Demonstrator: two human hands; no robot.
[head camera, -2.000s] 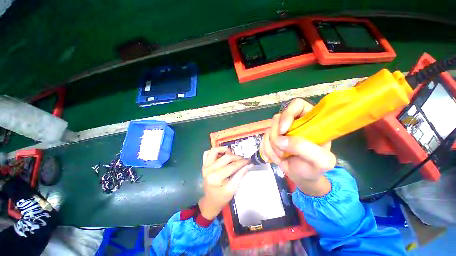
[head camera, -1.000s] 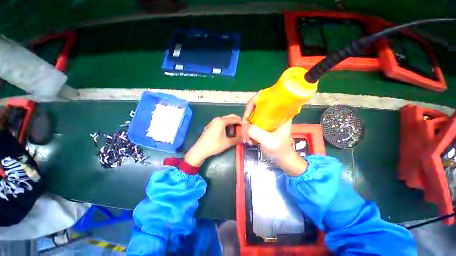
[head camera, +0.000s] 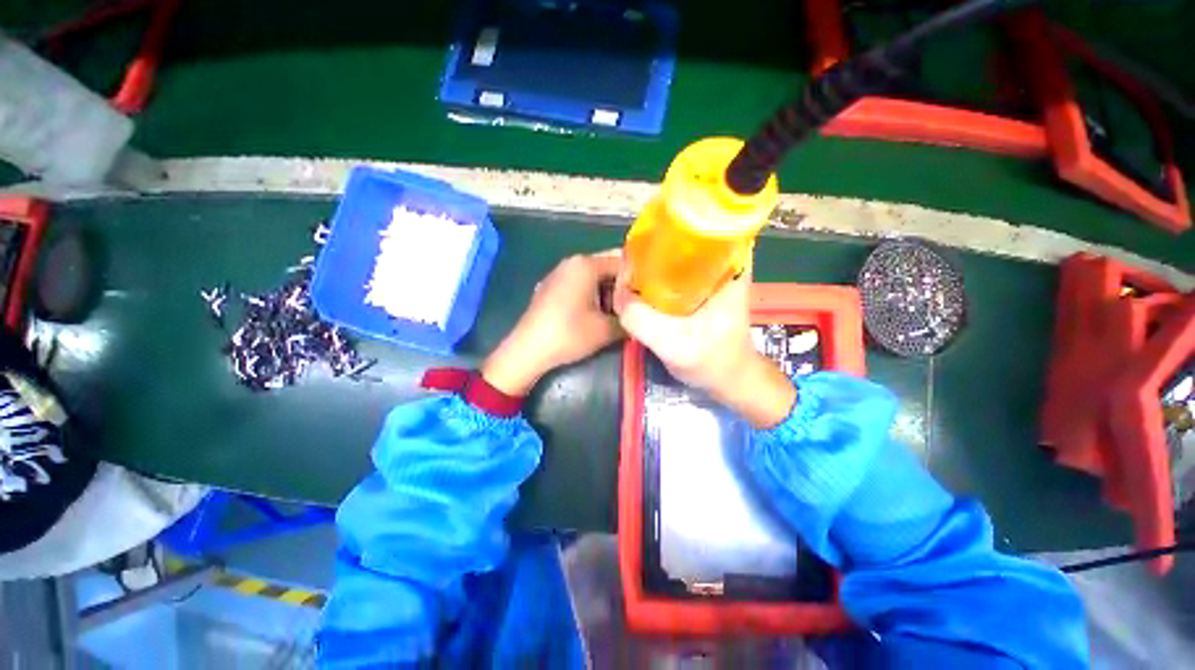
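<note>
A black tablet unit with a large silver-white area (head camera: 714, 504) lies in a red-orange frame (head camera: 633, 524) in front of me. My right hand (head camera: 708, 343) is closed round the lower part of a yellow electric screwdriver (head camera: 695, 229), held upright over the frame's far left corner. Its tip is hidden by my hands. My left hand (head camera: 561, 321) is beside it, fingertips close to the tool's lower end; a dark thing shows between the hands. Whether the left fingers hold anything is hidden.
A blue bin (head camera: 334, 282) with white parts and a pile of small dark parts (head camera: 291, 343) are at left. A round speckled dish (head camera: 911, 297) is right of the frame. More red frames (head camera: 1094, 380) stand far right. A blue tray (head camera: 662, 66) and red frames lie on the belt.
The screwdriver has gone from slanting to upright, and both hands have moved from over the circuit end to the frame's far left corner. The view has shifted too.
</note>
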